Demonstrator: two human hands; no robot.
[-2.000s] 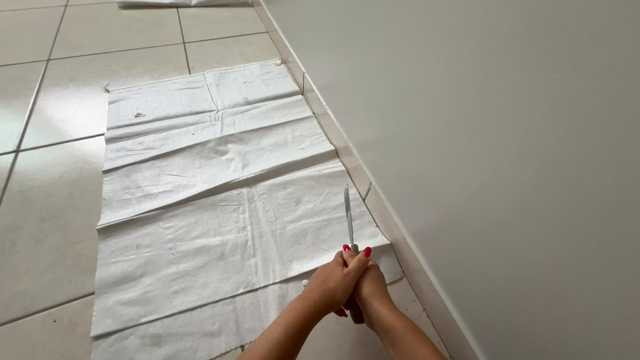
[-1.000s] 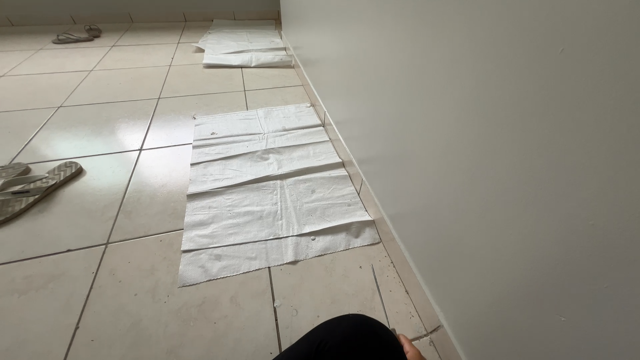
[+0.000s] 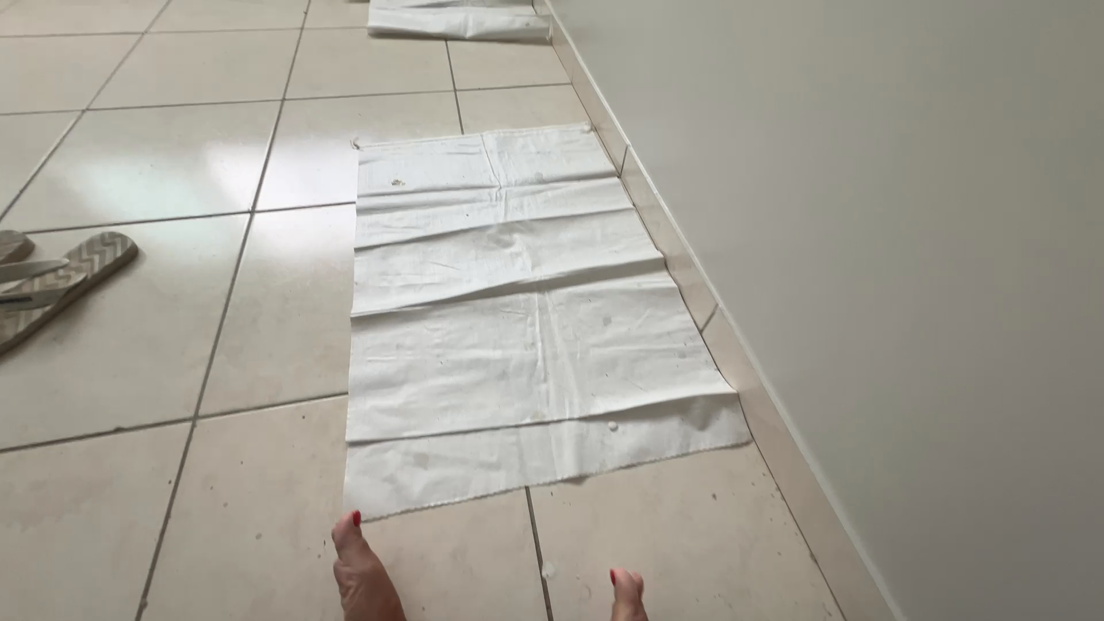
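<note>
A creased white cloth (image 3: 517, 345) lies flat on the tiled floor beside the wall, with small dark marks and a small pale lump near its lower edge. At the bottom left, my left hand (image 3: 362, 565) is at the cloth's near left corner, its thumb showing a red nail; the cloth's corner meets the fingertips, but a grip cannot be made out. My right hand (image 3: 628, 595) shows only fingertips at the bottom edge, a little below the cloth and apart from it. The rest of this hand is out of view.
The skirting (image 3: 733, 354) and grey wall (image 3: 862, 216) run along the right. Patterned flip-flops (image 3: 82, 276) lie on the tiles at the left edge, partly cut off. Another white cloth (image 3: 461, 19) lies at the top, near the wall. Small specks dot the near tiles.
Two seconds ago both hands held a knife over the cloth's near right part; the knife is not in view now. The hands are now apart, low in the view. A dark-clothed knee has left the view.
</note>
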